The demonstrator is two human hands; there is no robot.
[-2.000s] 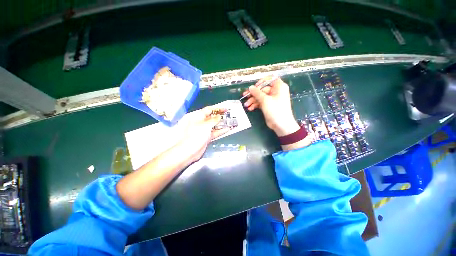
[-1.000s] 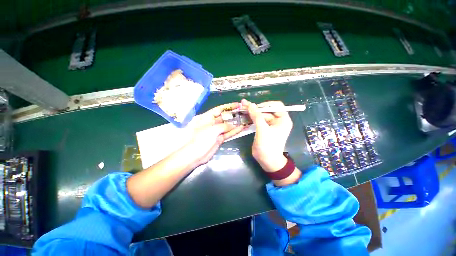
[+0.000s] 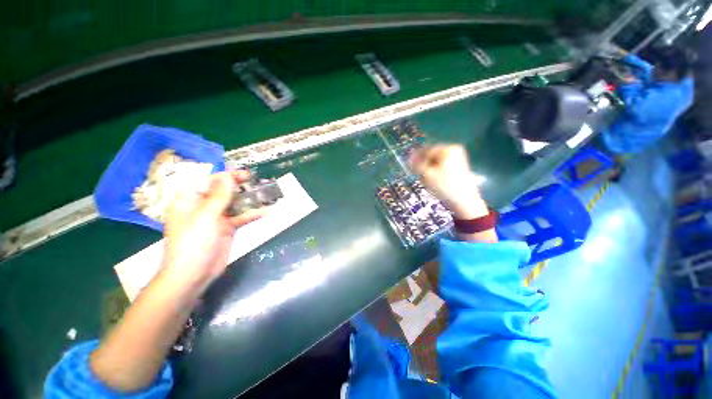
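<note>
My left hand (image 3: 199, 226) holds a small dark and silver circuit board (image 3: 256, 195) at its fingertips, above the white sheet (image 3: 269, 226) and beside the blue parts bin (image 3: 117, 183). The bin is heaped with white and tan bits. My right hand (image 3: 446, 175) is blurred, over the far right part of the clear blister tray (image 3: 410, 209), which holds rows of small dark and gold parts. Its fingers look curled. Whether it holds the tweezers or a part cannot be told.
Phone frames (image 3: 264, 84) lie spaced along the green belt behind the metal rail (image 3: 343, 123). A dark rounded object (image 3: 546, 113) stands at the bench's right. Blue stools (image 3: 558, 222) and a person in blue (image 3: 648, 105) are beyond. A cardboard box (image 3: 425, 343) is below the bench.
The view has swung right. My right hand has left the circuit board and moved right over the blister tray. My left hand keeps hold of the board. The pale tweezers no longer show clearly.
</note>
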